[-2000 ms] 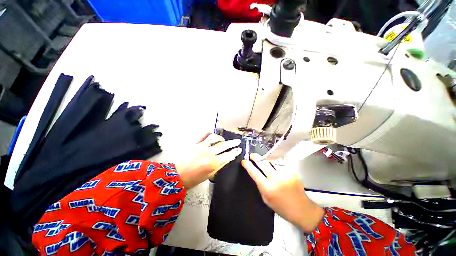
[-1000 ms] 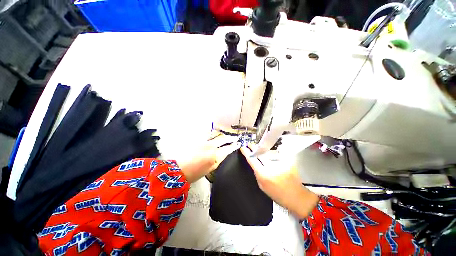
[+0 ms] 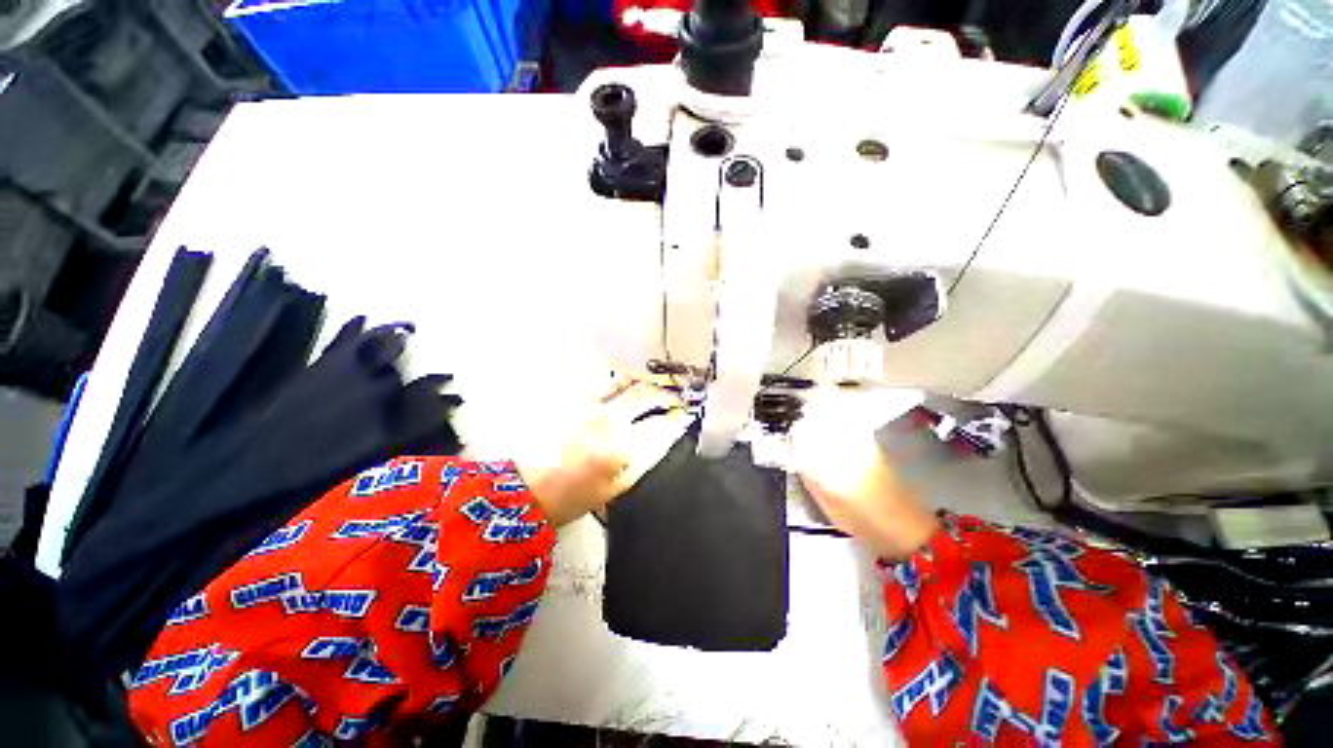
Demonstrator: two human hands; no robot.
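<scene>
A black fabric panel (image 3: 696, 552) with rounded lower corners lies flat on the white table, its top end at the needle area of the white sewing machine (image 3: 936, 161). My left hand (image 3: 607, 446) presses on the panel's upper left edge, beside the presser foot (image 3: 696, 392), fingertips close to it. My right hand (image 3: 845, 465) is right of the panel, under the machine head; its fingertips are partly hidden and blurred there, so whether they hold anything cannot be told. No zipper teeth show clearly on the panel.
A fanned pile of black fabric strips (image 3: 234, 417) lies on the table's left. A thread tension knob (image 3: 848, 357) is on the machine front. A red and black tool (image 3: 968, 430) and black cable lie under the arm. A glossy black heap (image 3: 1257, 614) is at right, a blue crate (image 3: 388, 44) behind.
My right hand has moved off the panel to the right, under the machine head. The panel's lower end sits nearer the machine than two seconds ago. The view has shifted, placing the machine further left.
</scene>
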